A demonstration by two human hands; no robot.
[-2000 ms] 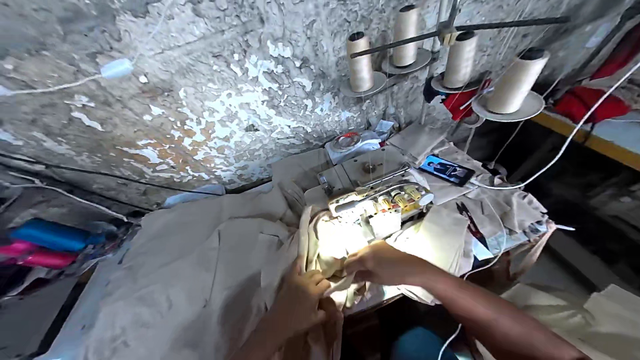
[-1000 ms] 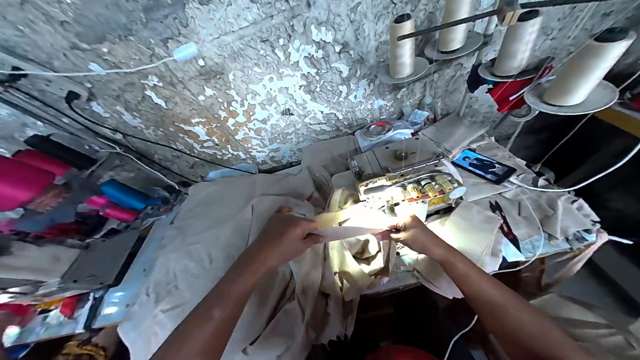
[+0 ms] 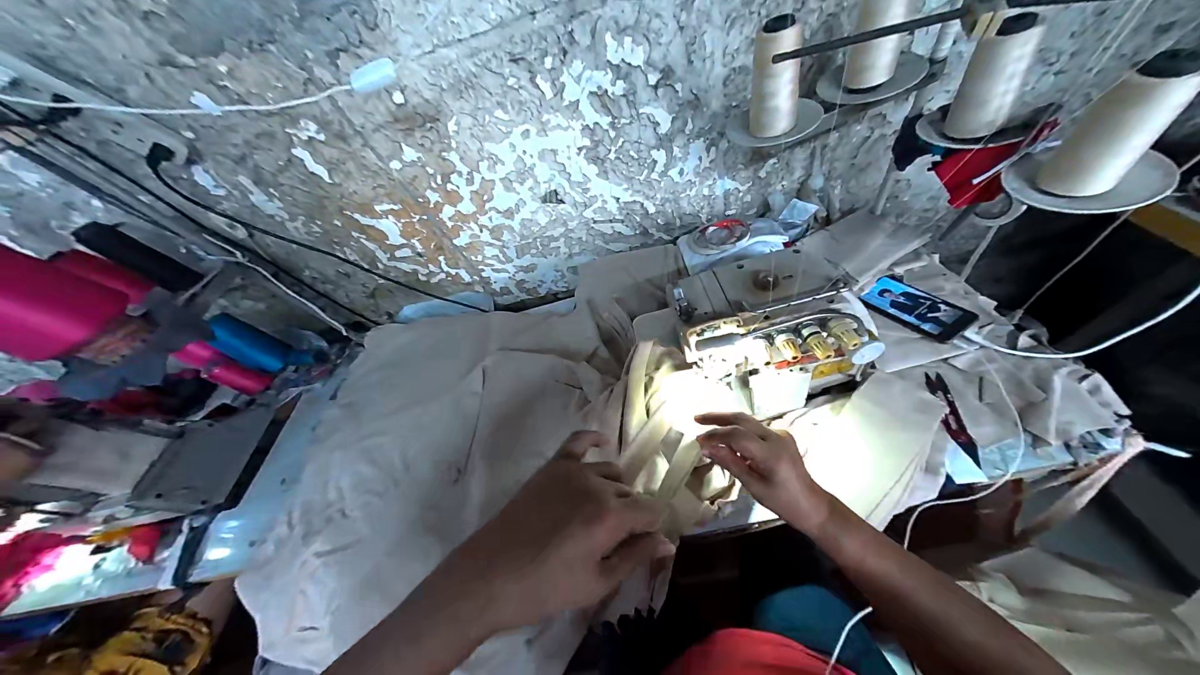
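Observation:
A lit overlock sewing machine (image 3: 778, 342) with yellow tension dials stands on the table. Bunched beige fabric (image 3: 656, 412) lies at its left front, under the lamp glow. My left hand (image 3: 572, 534) is over the near left part of this fabric, fingers spread and slightly curled; whether it grips any cloth cannot be told. My right hand (image 3: 759, 459) is just in front of the machine, its fingertips at a strip of the fabric, and whether they pinch it is unclear. A wide beige cloth piece (image 3: 422, 441) spreads over the table to the left.
Cream thread cones (image 3: 776, 80) stand on a rack above right. A phone (image 3: 919, 307) with a lit screen and thread snips (image 3: 952, 417) lie right of the machine. A white cable (image 3: 1078, 354) runs past them. Pink and blue thread spools (image 3: 248, 343) sit at the left.
My hands held a fabric strip stretched between them one second ago; that strip is no longer stretched. My left hand has come lower and nearer. The view has shifted.

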